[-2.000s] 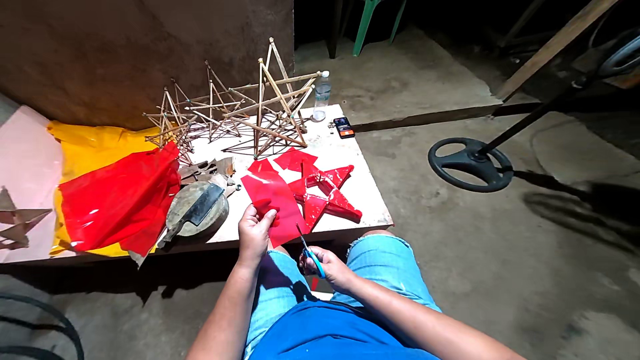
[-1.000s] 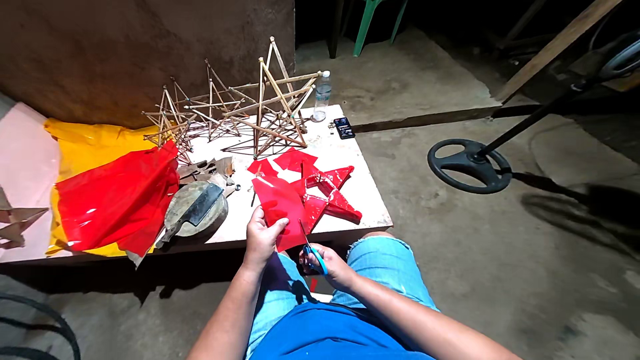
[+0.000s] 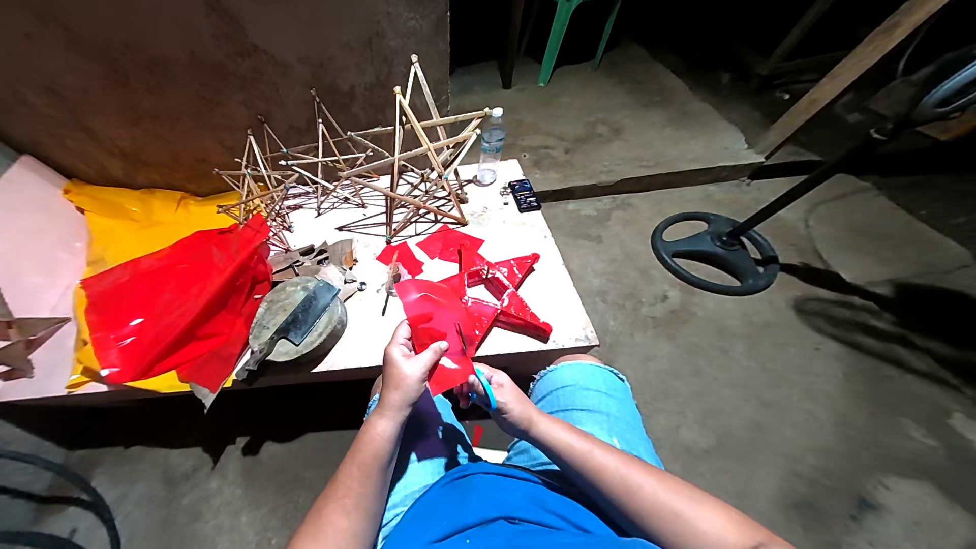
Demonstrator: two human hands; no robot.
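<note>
My left hand pinches a sheet of red cellophane between thumb and fingers, above the table's front edge. In my right hand is a pair of scissors with blue handles; their blades point up along the right side of the sheet. A star frame covered in red film lies on the white table just beyond the sheet, to its right. Smaller red cellophane pieces lie behind. A cleaver rests on a round wooden block left of my hands.
Bamboo star frames stand at the back of the table, beside a plastic bottle and a phone. Red and yellow sheets cover the left side. A steering wheel on a pole is at the right.
Both hands and the red sheet have shifted slightly, and the sheet is turned differently from two seconds ago. The phone's screen looks different. The scissors have stayed in my right hand.
</note>
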